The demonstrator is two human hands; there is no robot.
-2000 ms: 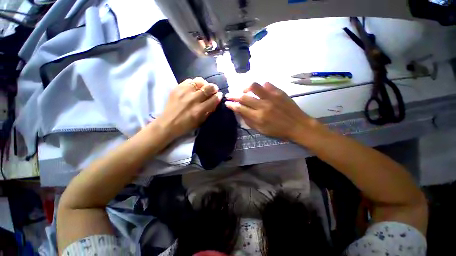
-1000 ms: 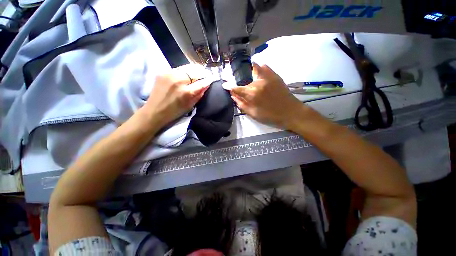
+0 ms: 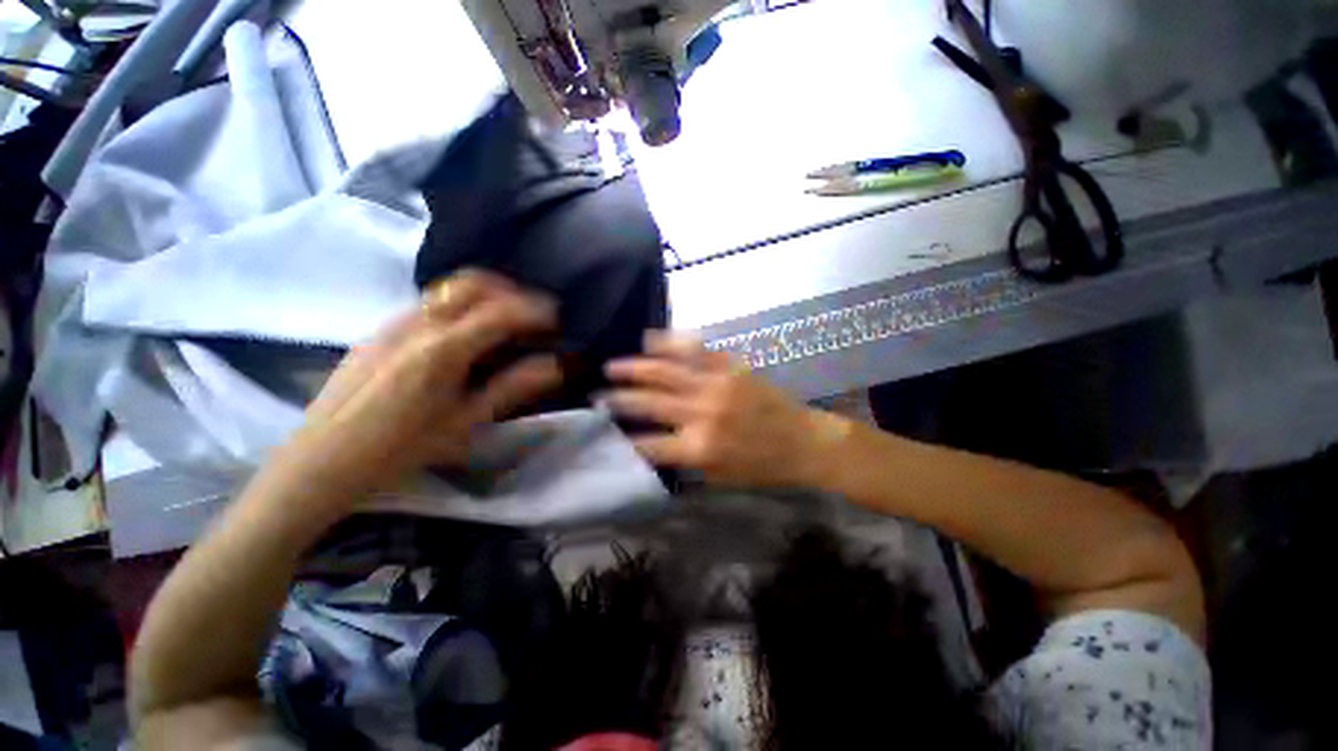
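The navy piece (image 3: 587,257) lies spread in front of the presser foot (image 3: 616,135), joined to light grey-blue fabric (image 3: 220,272) heaped at left. My left hand (image 3: 440,367), blurred, is on the navy and light cloth with fingers curled; the cloth under its fingers is partly hidden. My right hand (image 3: 719,411) is at the right edge of the cloth near the table's front edge, fingertips touching the light flap. Its exact grip is unclear from blur.
The sewing machine head (image 3: 653,88) is above. Snips (image 3: 888,172) and large dark shears (image 3: 1054,191) lie right of it. A measuring scale (image 3: 880,316) runs along the front edge. More cloth (image 3: 345,660) lies below at left.
Both hands have moved from the needle area toward the front edge. The navy piece is now spread wider, and a light flap hangs over the edge. The view has shifted.
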